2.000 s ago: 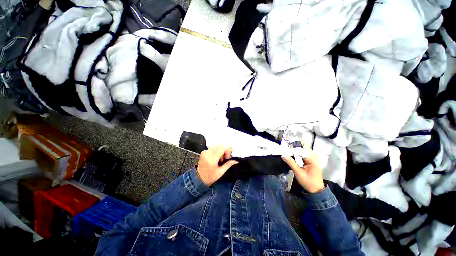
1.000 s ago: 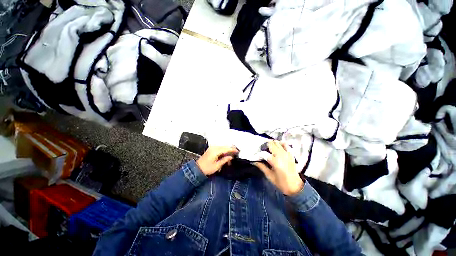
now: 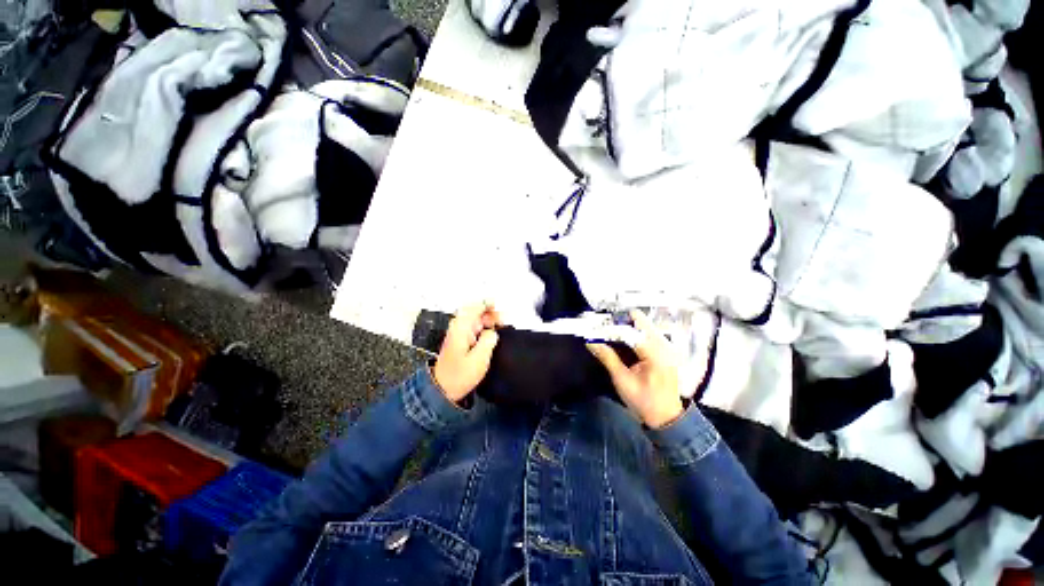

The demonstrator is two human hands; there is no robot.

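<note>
A black fabric piece (image 3: 538,369) with a thin white fleece edge along its top lies spread between my hands at the table's near edge, against my waist. My left hand (image 3: 465,353) pinches its left end between thumb and fingers. My right hand (image 3: 647,372) pinches its top edge toward the right end. No needle or thread can be made out. The white fleece-lined garment (image 3: 687,218) with black seam lines lies just beyond the hands, with a thin dark tie (image 3: 568,208) on it.
The white table (image 3: 441,206) carries a heap of fleece garments at the right. A small black object (image 3: 430,330) sits at its near edge by my left hand. Another fleece garment pile (image 3: 149,126) is at the upper left. Red (image 3: 143,469) and blue (image 3: 229,504) crates stand lower left.
The hands first came closer together, then my left hand moved slightly left and up. The black fabric now shows wide and flat between them, with only a narrow white edge.
</note>
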